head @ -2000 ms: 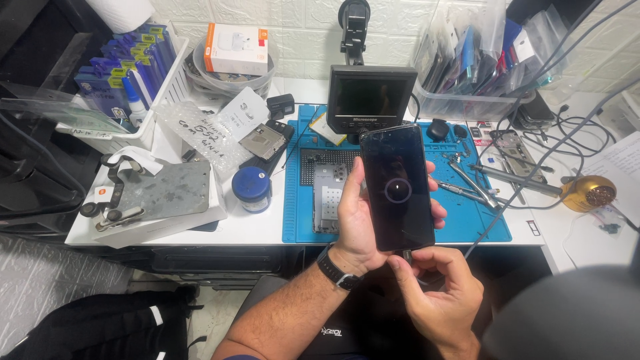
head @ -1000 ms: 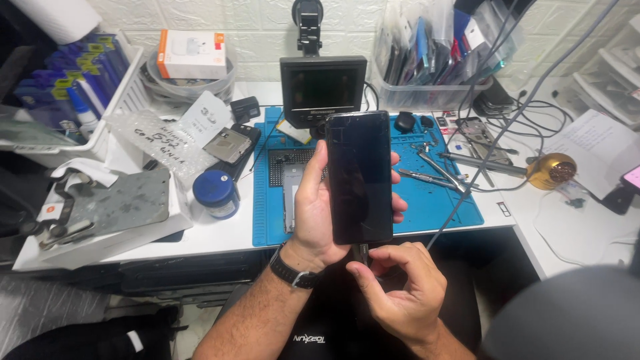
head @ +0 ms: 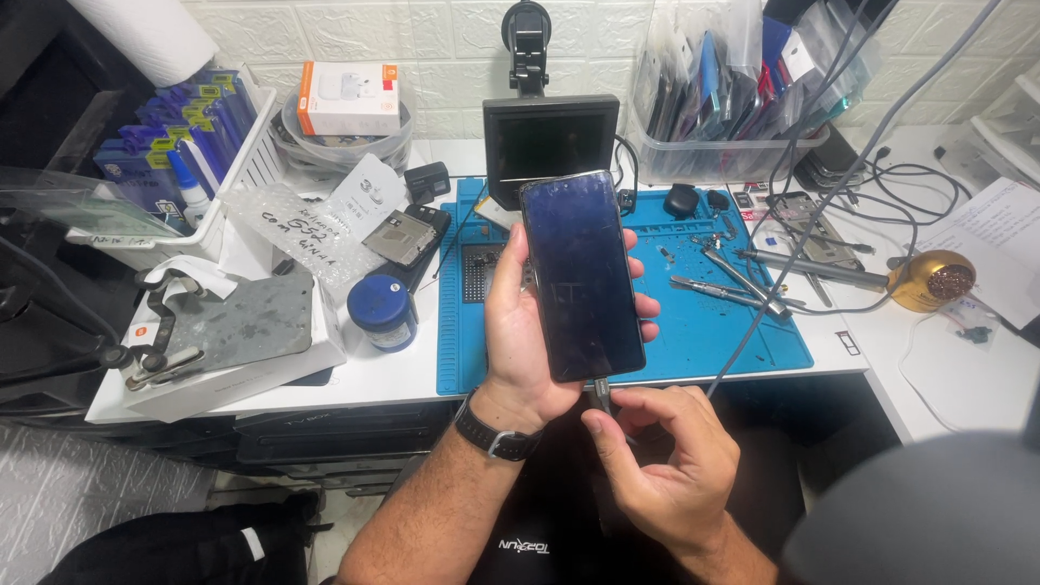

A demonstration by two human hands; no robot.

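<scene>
A smartphone [head: 581, 276] with a dark, faintly bluish screen stands nearly upright in my left hand [head: 520, 349], its fingers wrapped behind and showing along the right edge. The plug of a charging cable [head: 602, 390] sits at the phone's bottom edge. Around that plug the thumb and index finger of my right hand [head: 670, 455] are closed, just below the phone. Behind the phone lies a blue silicone repair mat [head: 691, 341], with tweezers [head: 715, 288] and small parts on it. My left hand and the phone partly hide a perforated black plate [head: 474, 276] on the mat.
Behind the mat stands a small monitor [head: 551, 142]. A blue-lidded jar [head: 382, 313] and a box with a metal plate holder [head: 236, 325] are at left. At right are a soldering iron [head: 821, 268], a gold tip cleaner [head: 930, 280], loose cables and a plastic bin [head: 723, 158] of bagged parts.
Two seconds ago the phone's screen showed a round light symbol; it is dark now, with faint marks. Both hands keep much the same hold on the phone and cable.
</scene>
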